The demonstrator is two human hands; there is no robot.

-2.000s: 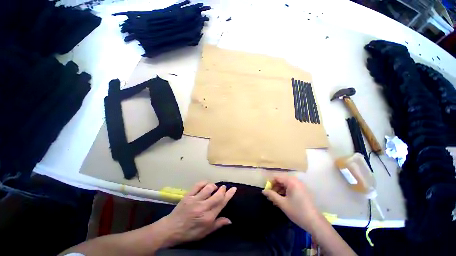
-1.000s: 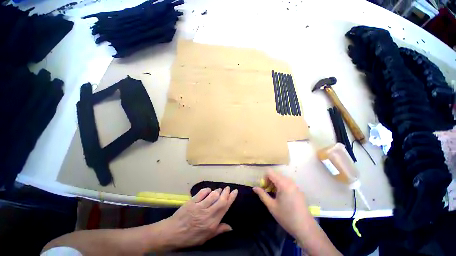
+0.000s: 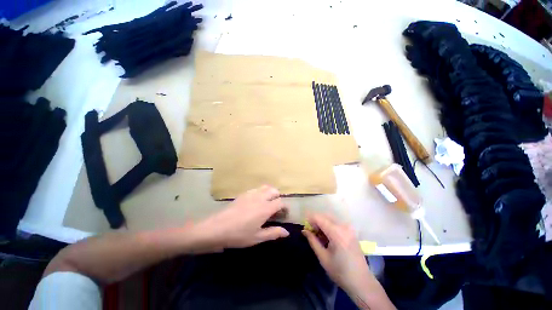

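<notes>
A black fabric piece point(image 3: 290, 257) lies bunched at the table's near edge, dark and partly hidden by both hands. My left hand point(image 3: 257, 218) is above its left part, fingers bent over the cardboard's near edge and thumb apart, with nothing visible between them. My right hand point(image 3: 336, 245) pinches the black piece's upper right edge. A small yellow patch point(image 3: 310, 227) shows at its fingertips. Thin black strips point(image 3: 331, 109) lie in a row on the brown cardboard sheet point(image 3: 260, 145).
An open-frame black panel point(image 3: 151, 136) lies left of the cardboard. Black pieces point(image 3: 30, 145) and a strap bundle point(image 3: 148, 39) are farther left. At right are a hammer point(image 3: 405, 130), black rods point(image 3: 400, 151), crumpled tissue point(image 3: 450, 154), a glue bottle point(image 3: 396, 187) and puffy black pieces point(image 3: 478, 121).
My left hand has lifted off the black piece and moved up to the cardboard's near edge. My right hand still pinches the piece. The view has shifted, so table items appear farther left.
</notes>
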